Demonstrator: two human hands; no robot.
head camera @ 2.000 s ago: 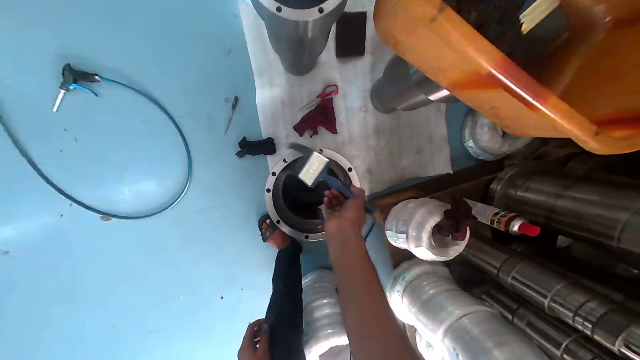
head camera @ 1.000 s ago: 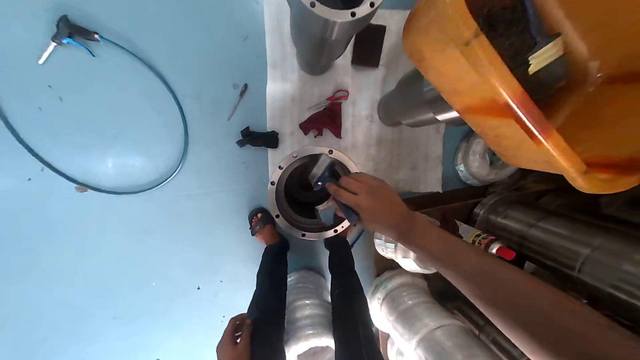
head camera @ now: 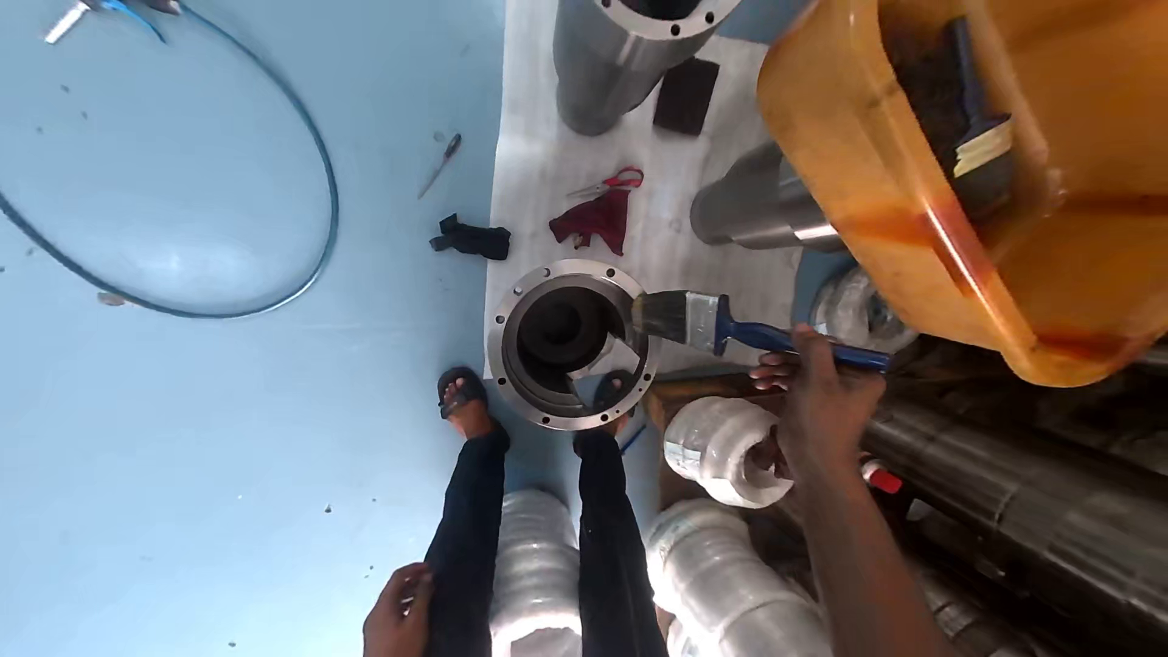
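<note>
My right hand (head camera: 826, 397) grips the blue handle of a paintbrush (head camera: 703, 321), whose dark bristles point left at the rim of a flanged metal cylinder (head camera: 505, 351). This cylinder is open at the top, with bolt holes round its flange, and stands by my feet. My left hand (head camera: 399, 610) hangs beside my left leg, fingers curled, with nothing seen in it. A dark red cloth (head camera: 598, 219) and red-handled scissors (head camera: 613, 182) lie on a white sheet (head camera: 525, 119) beyond the cylinder. A second brush (head camera: 981, 123) rests in an orange plastic tub (head camera: 922, 196).
Two more metal cylinders (head camera: 598, 78) (head camera: 753, 201) are on the sheet. A black cloth (head camera: 474, 240), a screwdriver (head camera: 442, 164) and an air hose (head camera: 330, 182) lie on the blue floor. Plastic-wrapped rolls (head camera: 725, 584) and dark metal shafts (head camera: 1022, 493) occupy the lower right.
The brush in my right hand was over the cylinder's opening; it has moved right, to the rim. My left hand still hangs low by my leg.
</note>
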